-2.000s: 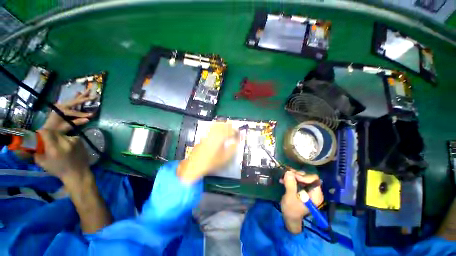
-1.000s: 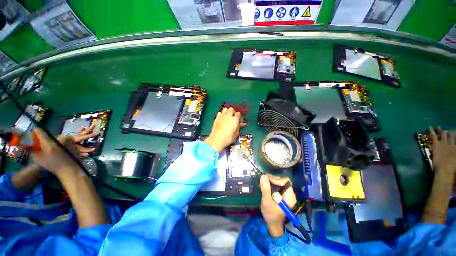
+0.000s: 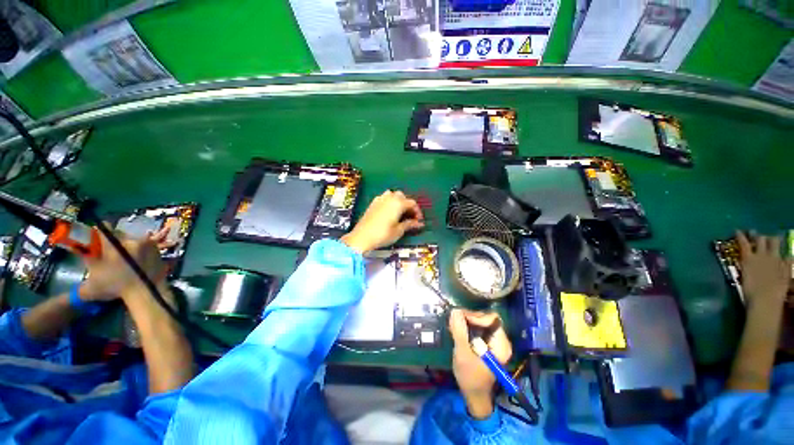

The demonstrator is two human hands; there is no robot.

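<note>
The tablet assembly (image 3: 370, 304) lies on the green bench in front of me, with its silver-white area left and its board on the right. My right hand (image 3: 477, 358) holds the blue soldering iron (image 3: 502, 375) like a pen, its thin tip pointing up-left over the tablet's board. My left hand (image 3: 386, 221) is above the tablet's top edge, with its fingertips at the red lead-wire bundle (image 3: 423, 205). The fingers partly cover the bundle, and I cannot tell whether they grip a wire. My left sleeve covers the tablet's left part.
A solder spool (image 3: 230, 293) stands left of the tablet. A tape roll (image 3: 485, 268), blue soldering station (image 3: 534, 291), fume fan (image 3: 487, 210) and yellow sponge (image 3: 591, 322) stand right. Other tablets (image 3: 283, 202) lie behind. Neighbouring workers' hands are at left (image 3: 122, 269) and right (image 3: 764, 269).
My left hand has moved from over the tablet up to the red wire bundle. My right hand still holds the iron over the board. The camera view has tilted up.
</note>
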